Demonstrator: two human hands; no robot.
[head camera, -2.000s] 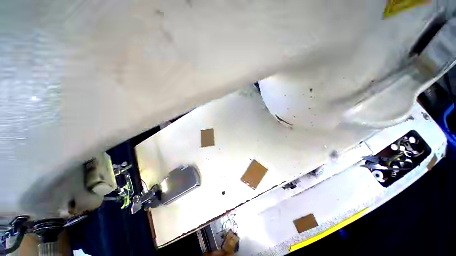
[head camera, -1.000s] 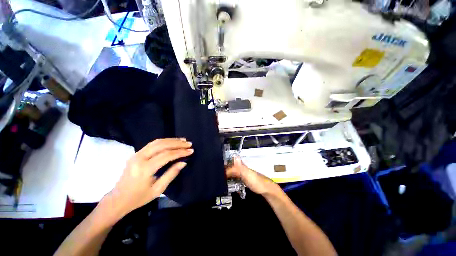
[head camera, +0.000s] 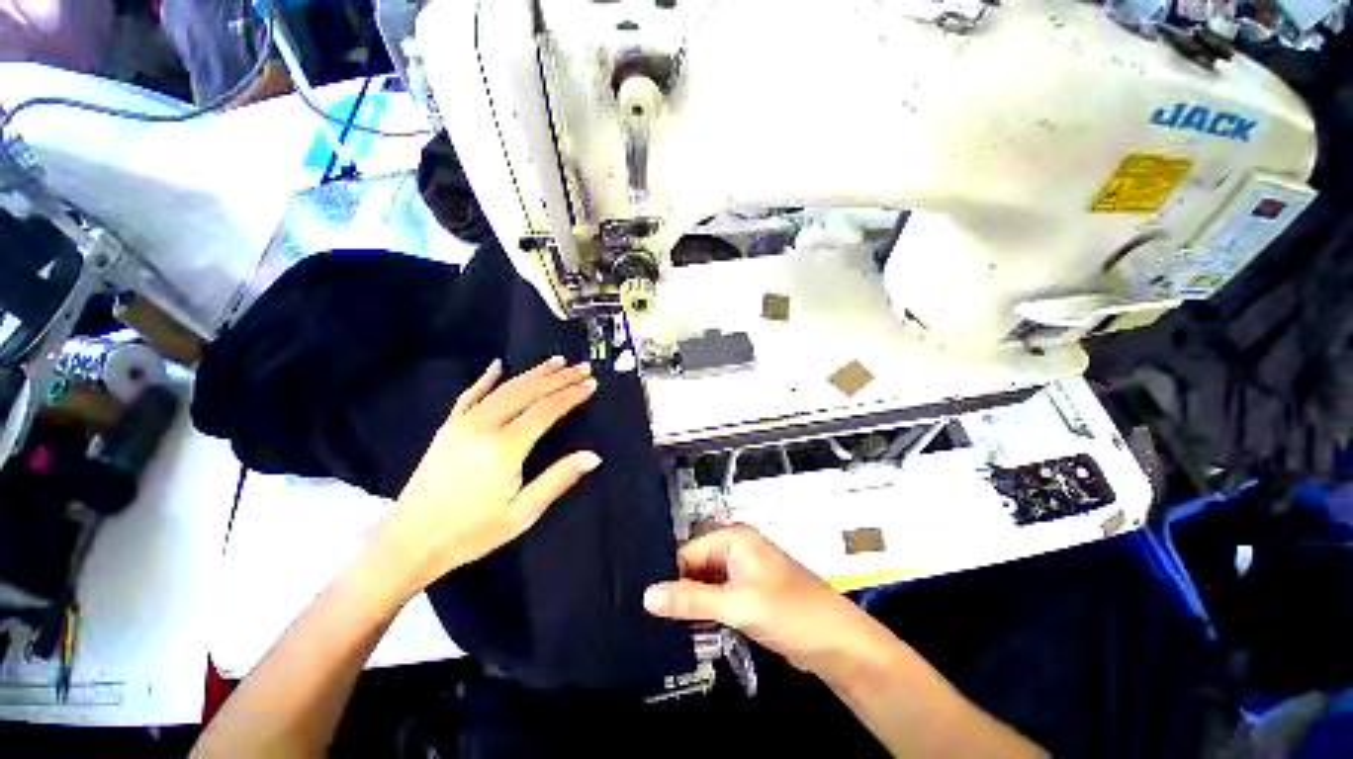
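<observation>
A dark garment (head camera: 356, 356) lies bunched left of the needle, and its flat straight band runs from the presser foot (head camera: 601, 334) down to the table's front edge. My left hand (head camera: 497, 460) lies flat on the cloth, fingers spread, just below the presser foot. My right hand (head camera: 735, 586) pinches the band's right edge between thumb and fingers, beside the shiny metal guide (head camera: 712, 653). The cream-white sewing machine head (head camera: 831, 104) with JACK lettering stands above the cloth. My right fingertips are partly hidden at the edge.
The machine bed (head camera: 787, 356) has a grey plate (head camera: 714, 352) and an open slot below it. A dark recess with small metal parts (head camera: 1057, 489) is at its right end. Thread spools (head camera: 131, 371) stand at left. A blue crate (head camera: 1180, 571) with dark cloth is lower right.
The view has swung back from the machine close-up to the hands and cloth. Since one second ago, my left hand has moved closer to the presser foot and my right thumb has come onto the band's edge.
</observation>
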